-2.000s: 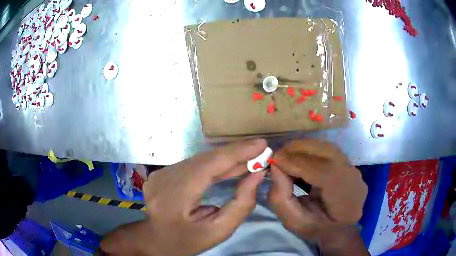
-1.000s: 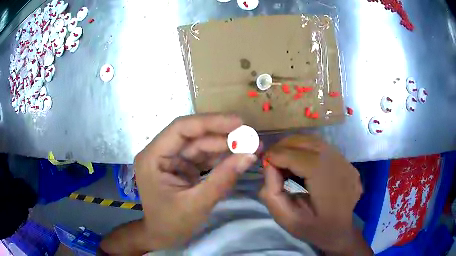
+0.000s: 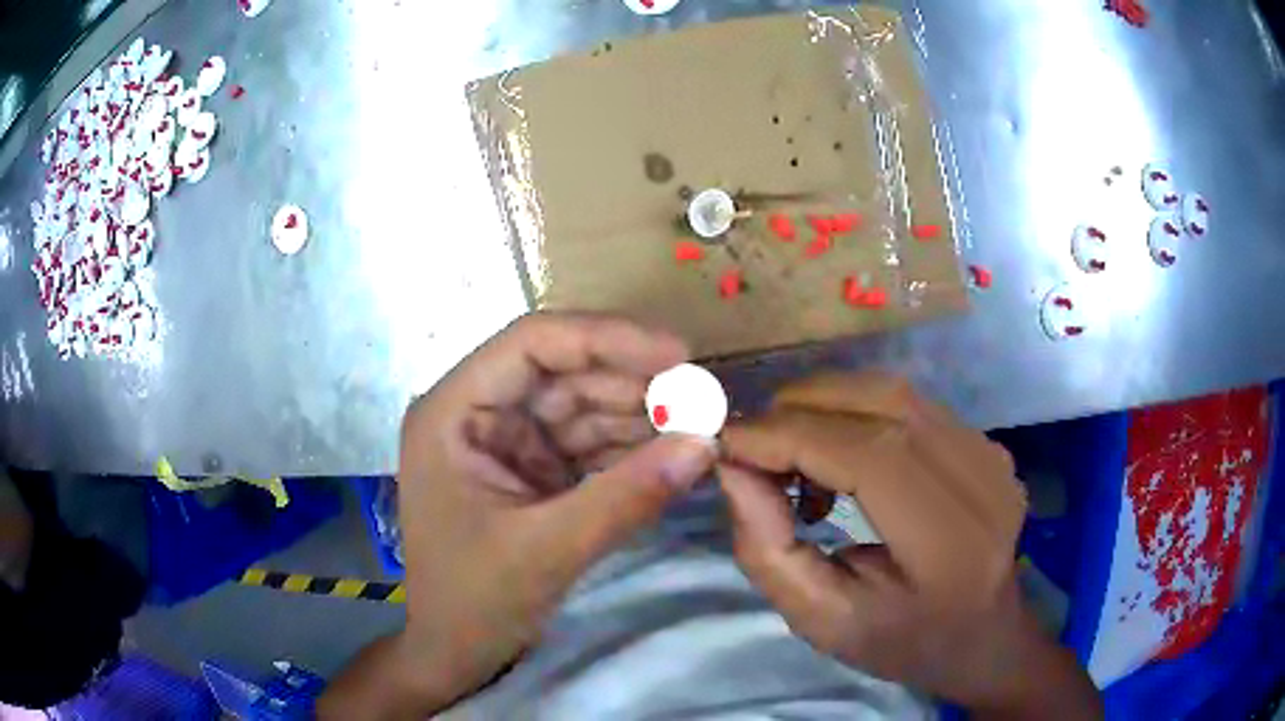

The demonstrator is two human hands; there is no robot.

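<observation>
My left hand (image 3: 550, 479) pinches a white disc (image 3: 692, 400) between thumb and fingers, just in front of the cardboard pad. The disc's flat face is towards me, with one red piece (image 3: 660, 414) near its left edge. My right hand (image 3: 881, 507) is at the disc's lower right edge, thumb and forefinger pinched together. The red piece seen there a second ago is now hidden by the fingertips. A small glue cup (image 3: 712, 213) stands on the cardboard pad (image 3: 606, 254), a thin stick showing at its right side. Several loose red pieces (image 3: 784, 227) lie around it.
A large disc pile (image 3: 106, 211) covers the table's left part, with a single disc (image 3: 289, 228) beside it. Several set-aside discs (image 3: 1089, 248) lie at right. A blue crate (image 3: 1106, 528) with red pieces is below the right table edge. A dark shape is at lower left.
My left hand has turned the disc from tilted to face-on. My right fingertips have come back against its edge, their red piece now out of sight. The view has shifted and turned slightly.
</observation>
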